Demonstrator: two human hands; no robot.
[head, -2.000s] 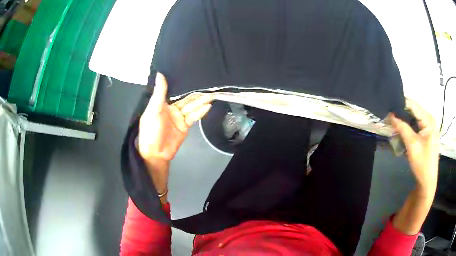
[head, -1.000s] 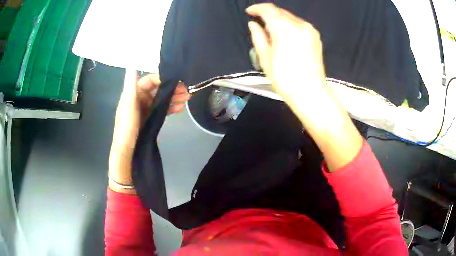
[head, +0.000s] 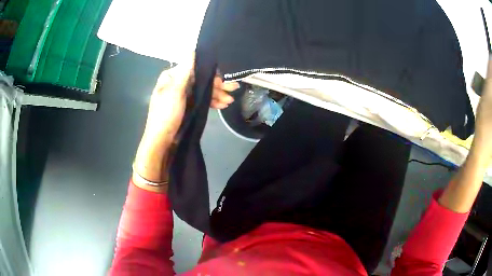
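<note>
The large black half-moon bag body [head: 334, 38] lies over the white table's near edge, with its pale zipper [head: 345, 80] along the lower edge. My left hand [head: 175, 102] grips the bag's left end at the zipper end; fingertips show under the fabric. The black strap [head: 189, 172] hangs from there towards my lap. My right hand [head: 483, 124] is at the right picture edge, beside the bag's right end, blurred and cut off. A small greyish thing [head: 477, 83] is beside it; whether it is held is unclear.
A green crate [head: 65, 43] stands at upper left, above a pale metal frame [head: 59, 101]. A round wastebasket [head: 237, 133] with crumpled plastic is under the table edge. The white table [head: 145, 27] shows at both sides. A yellow piece [head: 456, 138] lies by the bag's right end.
My right hand went from the bag's right end to over its middle, then back out to the right edge. My left hand turned and now grips the left end.
</note>
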